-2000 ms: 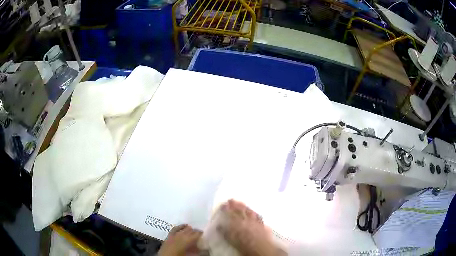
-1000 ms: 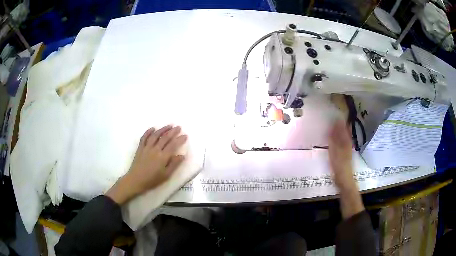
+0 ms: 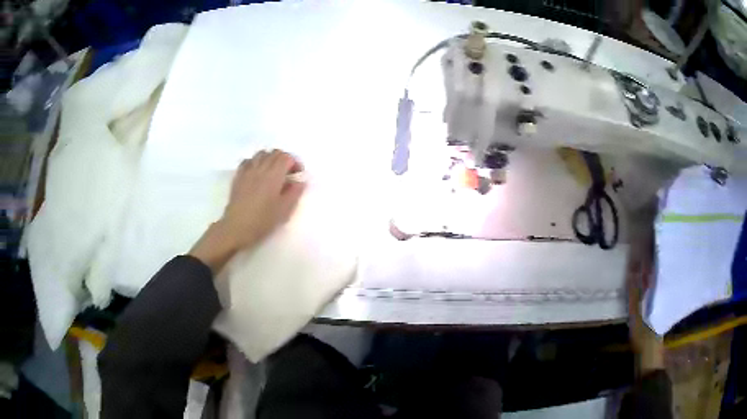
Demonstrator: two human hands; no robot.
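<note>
My left hand (image 3: 266, 192) is curled on the white cloth (image 3: 287, 278), with a small fold pinched between thumb and fingers. The cloth's lower corner hangs over the table's front edge. My right hand (image 3: 641, 274) is blurred at the left edge of the paper sheet (image 3: 696, 245) and appears to grip it; its fingertips are unclear. The sheet has a yellow-green line. The sewing machine (image 3: 565, 98) stands between my hands, with an orange-red piece (image 3: 471, 177) near its needle area. The black-handled shears (image 3: 598, 217) lie under its arm.
Heaped cream cloth (image 3: 90, 180) lies at the left. The grey lamp (image 3: 402, 135) on its curved cable stands left of the machine head. Ruler marks (image 3: 491, 296) run along the table's front edge. A cardboard-brown surface (image 3: 696, 376) shows below right.
My right hand has moved right from beside the shears to the sheet, which has shifted and turned past the table edge. My left hand has moved up the cloth and curled. The shears are now fully visible.
</note>
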